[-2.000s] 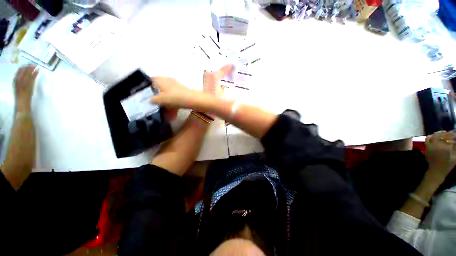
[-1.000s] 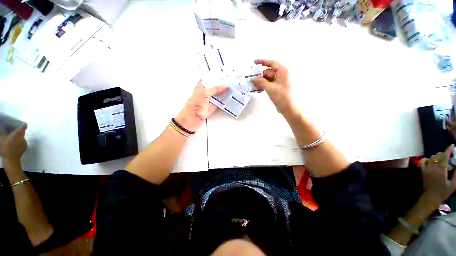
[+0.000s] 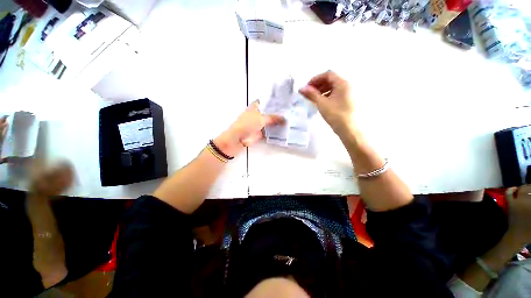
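Several white instruction cards [image 3: 289, 131] with dark printed lines lie bunched at the centre, just right of the table seam; they are slightly blurred. My left hand [image 3: 250, 125] holds their left side, with fingers over them. My right hand [image 3: 333, 100] is at their upper right, thumb and fingertips close together; whether a card edge is between them cannot be told. A black box base [image 3: 133, 141] stands open to the left of my left forearm. One printed card [image 3: 137, 134] lies in it above dark insert shapes.
A stack of spare cards [image 3: 264, 29] is at far centre. Silver bagged parts [image 3: 381, 11], a red carton [image 3: 447, 13] and clear-bagged supplies [image 3: 505, 35] are at far right. White booklets [image 3: 87, 35] are at far left. Neighbours' hands show at both sides; another black box [image 3: 513, 152] is at right.
The box went from near my hands to the table at left, a card inside. My right hand moved from the box to the cards. The cards, fanned one second ago, are now bunched lower and further right.
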